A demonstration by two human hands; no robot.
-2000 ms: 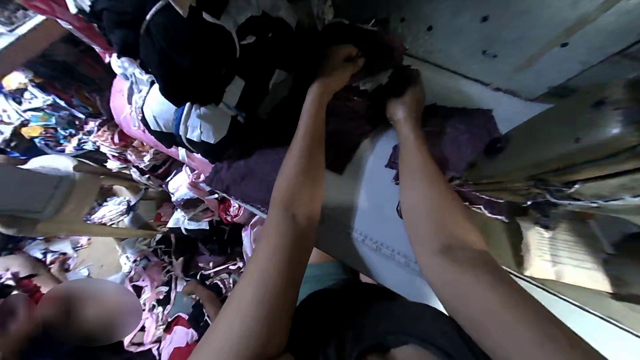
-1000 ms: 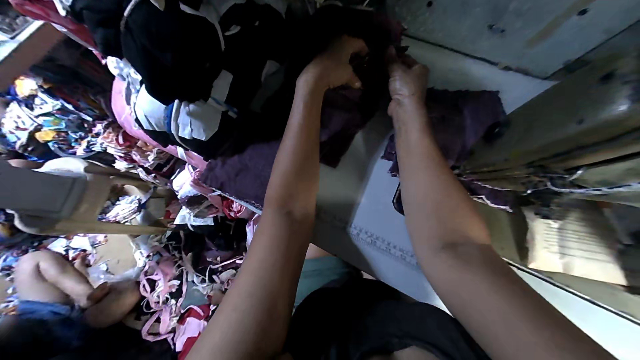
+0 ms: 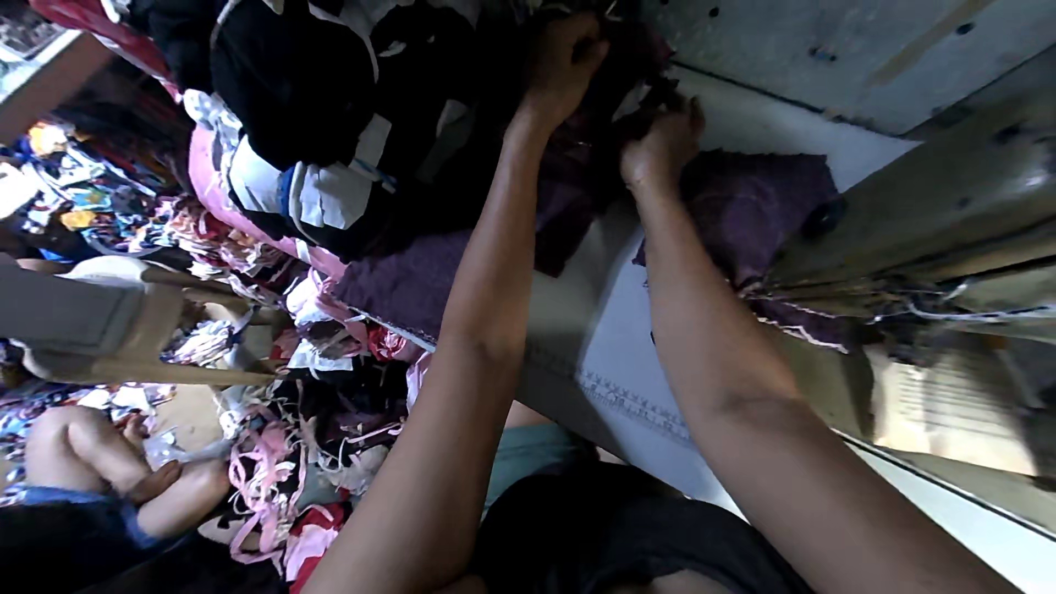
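My left hand (image 3: 569, 70) is at the top centre, its fingers curled over dark fabric; whether it grips any is too dark to tell. To its right, my right hand (image 3: 660, 148) is closed on the edge of a dark purple cloth. Another purple cloth piece (image 3: 751, 202) lies right of my right wrist, beside the sewing machine body (image 3: 924, 198). More purple cloth (image 3: 408, 280) lies left of my left forearm, on the white work table (image 3: 631, 355). The fabric between my hands is bunched and partly in shadow.
Bundled black and white garments (image 3: 297, 82) crowd the table's left. A plastic chair (image 3: 124, 313) holding scraps and a seated person's bare legs (image 3: 107, 462) are at the left. Pink fabric strips (image 3: 264, 487) litter the floor. A printed paper (image 3: 949, 412) sits at the right.
My left hand has moved up and away from my right hand since one second ago. The seated person's legs at the left show more fully than two seconds ago.
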